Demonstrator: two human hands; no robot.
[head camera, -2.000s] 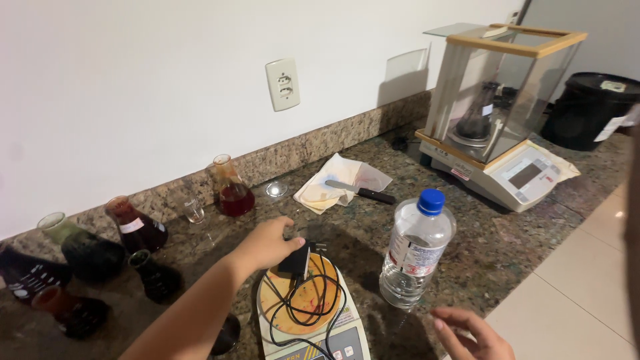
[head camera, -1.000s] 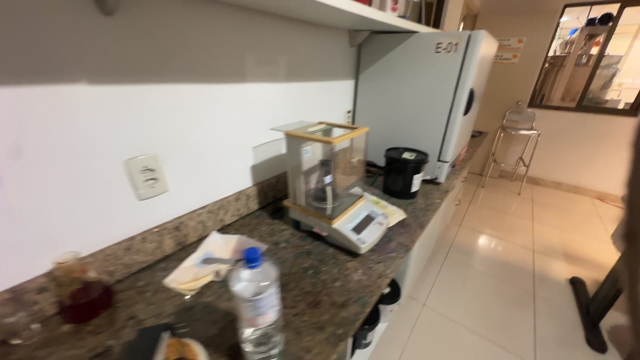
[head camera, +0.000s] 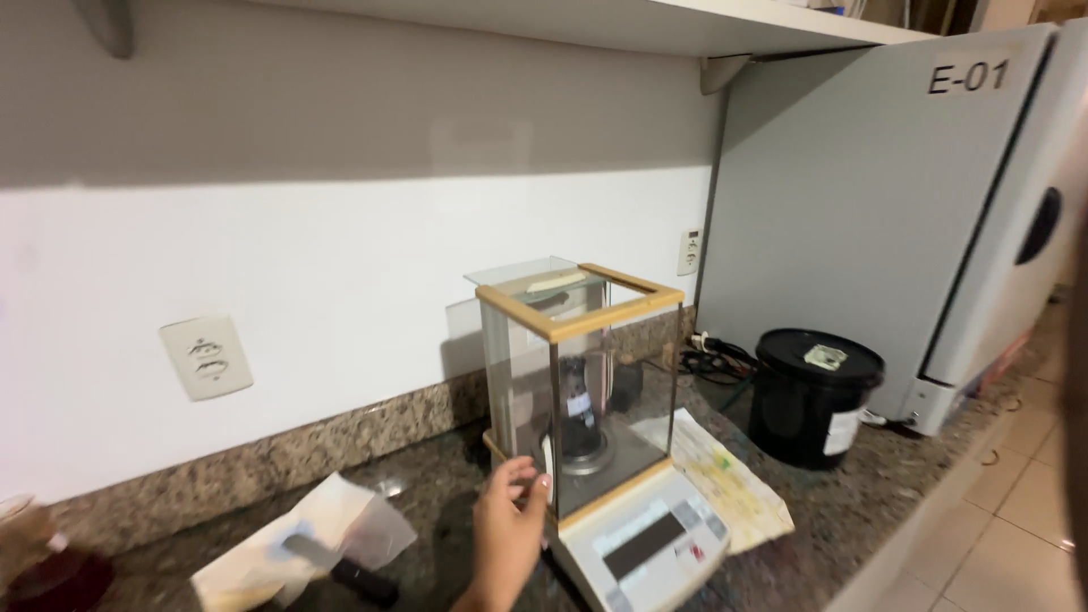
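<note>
My left hand (head camera: 510, 527) is raised at the left side of an analytical balance (head camera: 642, 544), its fingertips at the white handle (head camera: 546, 472) of the glass side door. Whether they grip it is hard to tell. Inside the glass draft shield, a flask with dark contents (head camera: 580, 416) and a white label stands on the round metal pan (head camera: 586, 455). The glass top panel (head camera: 527, 274) is slid partly back, past the wooden-coloured frame. My right hand is out of view.
Left of the balance, a spatula or knife with a black handle (head camera: 364, 582) lies on stained paper (head camera: 280, 544). A flask of dark red liquid (head camera: 55, 569) stands far left. A black lidded bucket (head camera: 812, 399) is near a grey cabinet (head camera: 850, 204); a shelf (head camera: 544, 30) hangs above.
The view has swung right to the balance. My left hand, over the black plug and cable on the other scale two seconds ago, is now beside the glass draft shield. My right hand has left view.
</note>
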